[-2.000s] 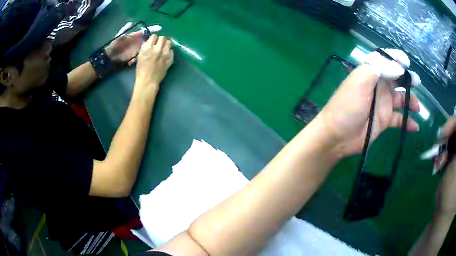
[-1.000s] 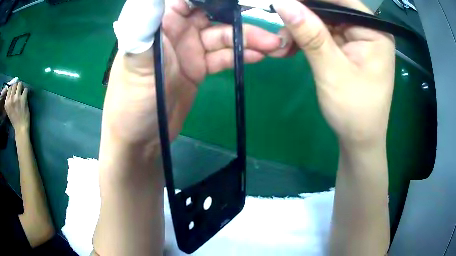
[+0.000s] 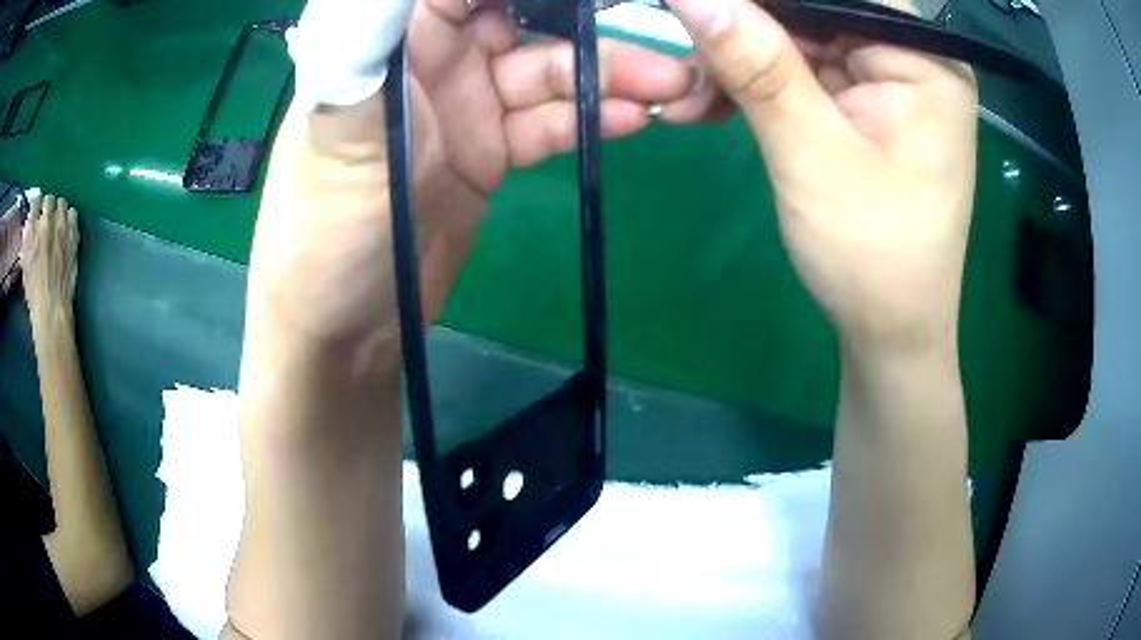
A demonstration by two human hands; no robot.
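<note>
My left hand (image 3: 438,138), with a white finger cot, holds a black phone middle frame (image 3: 519,500) in the air over the green mat. The frame hangs with its plate with round holes at the bottom; its top end is at the picture's upper edge. My right hand (image 3: 863,175) holds a long dark slim handle, likely the trimming knife (image 3: 901,34), at the frame's top end. Its tip is hard to make out. The two hands' fingers are close together there.
Another black frame (image 3: 225,165) lies on the green mat (image 3: 713,300) at the left, and a smaller-looking one (image 3: 23,110) lies further left. White foam (image 3: 701,550) lies along the near edge. A co-worker's hand (image 3: 50,250) is at far left. A grey machine (image 3: 1089,525) stands right.
Two seconds ago my hands were apart at the right; they have come together at the frame's top end. Over the last second the frame and hands shifted slightly, and the waiting frame shows more fully.
</note>
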